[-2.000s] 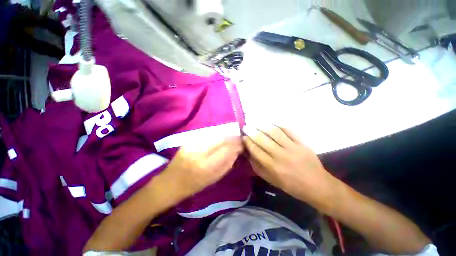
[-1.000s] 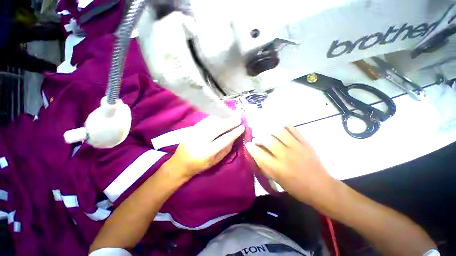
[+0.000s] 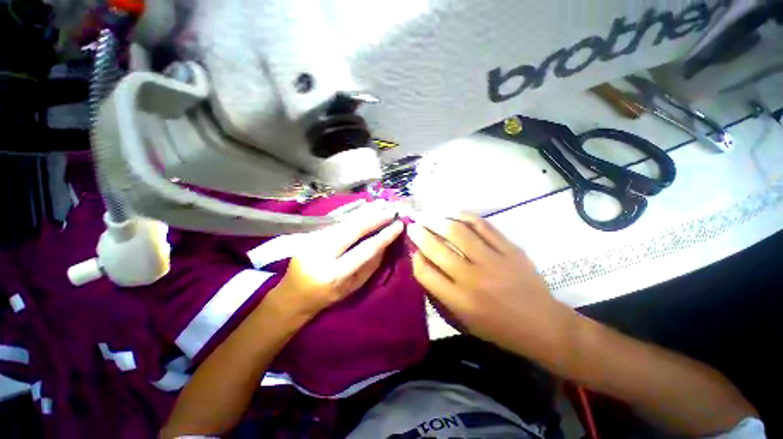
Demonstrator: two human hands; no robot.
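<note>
A maroon garment [image 3: 361, 334] with white reflective bands lies under my hands and drapes to the left and over my lap. My left hand [image 3: 330, 261] lies on the cloth just in front of the needle area, fingertips near the garment's right edge. My right hand [image 3: 476, 266] is beside it, its fingertips pinching that edge close to my left fingertips. The presser foot area [image 3: 395, 184] of the off-white sewing machine [image 3: 412, 60] is just beyond my fingertips; glare and my fingers hide the needle and the cloth's edge there.
Black-handled shears [image 3: 601, 171] lie on the white table [image 3: 592, 270] to the right. A brown-handled tool [image 3: 616, 100] and slim silver tools [image 3: 687, 120] lie behind them. A gooseneck lamp's white head [image 3: 133, 251] hangs at the left. A red strip [image 3: 585, 411] shows at bottom right.
The cloth edge and both hands are closer to the presser foot than before. My right fingertips have come up beside my left ones. The view has shifted, with the machine head filling more of the upper left.
</note>
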